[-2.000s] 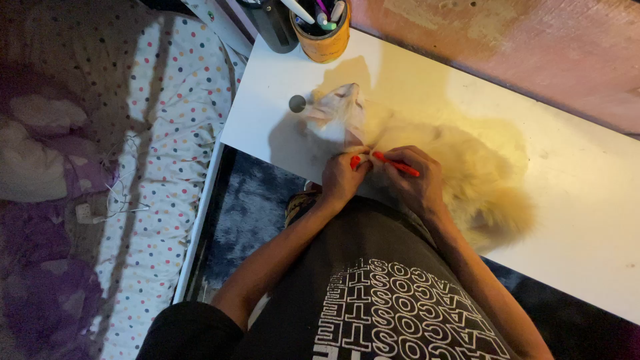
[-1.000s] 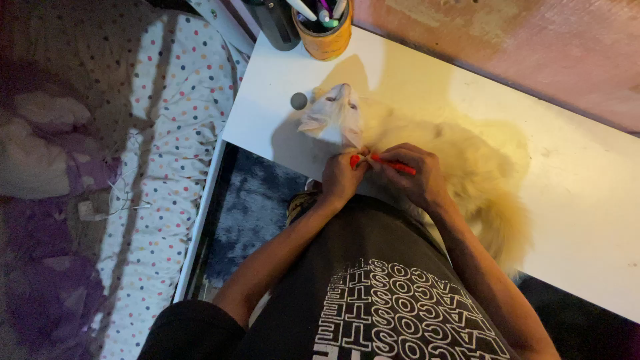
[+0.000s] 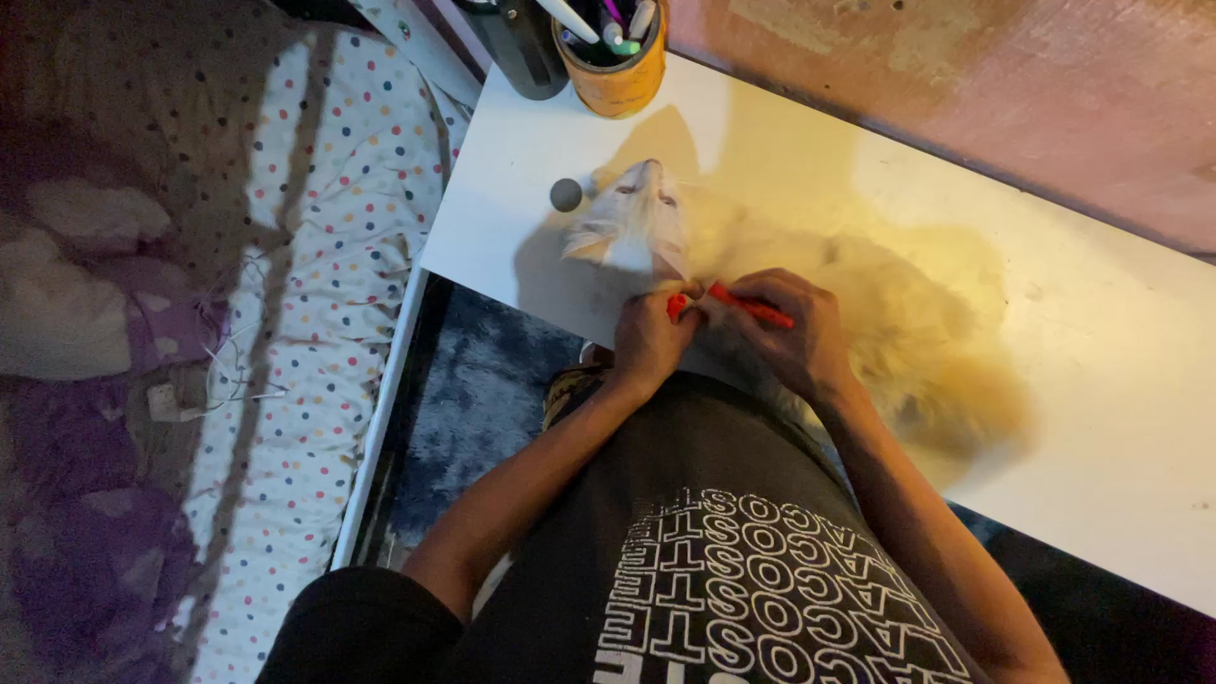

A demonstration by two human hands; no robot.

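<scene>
A long-haired cream-white cat (image 3: 817,266) lies on the white tabletop (image 3: 1092,380), its head to the left with the face turned up. At its neck or front, near the table's edge, my left hand (image 3: 651,337) is closed on a small red piece (image 3: 676,307), possibly a cap. Close to its right, my right hand (image 3: 793,328) grips a red pen-like object (image 3: 755,309) that points toward my left hand. Whether the tip touches anything is hidden by the fingers. Part of the cat's body is behind my right hand.
A round pen holder (image 3: 617,85) with several pens stands at the table's back left, beside a dark cylindrical container (image 3: 518,47). A grey disc (image 3: 566,195) is near the cat's head. Left of the table are dotted bedding (image 3: 323,313) and a white cable.
The red pen-like object and the small red piece, joined or nearly touching one second ago, now show a gap between them. Both hands otherwise stay by the cat's neck.
</scene>
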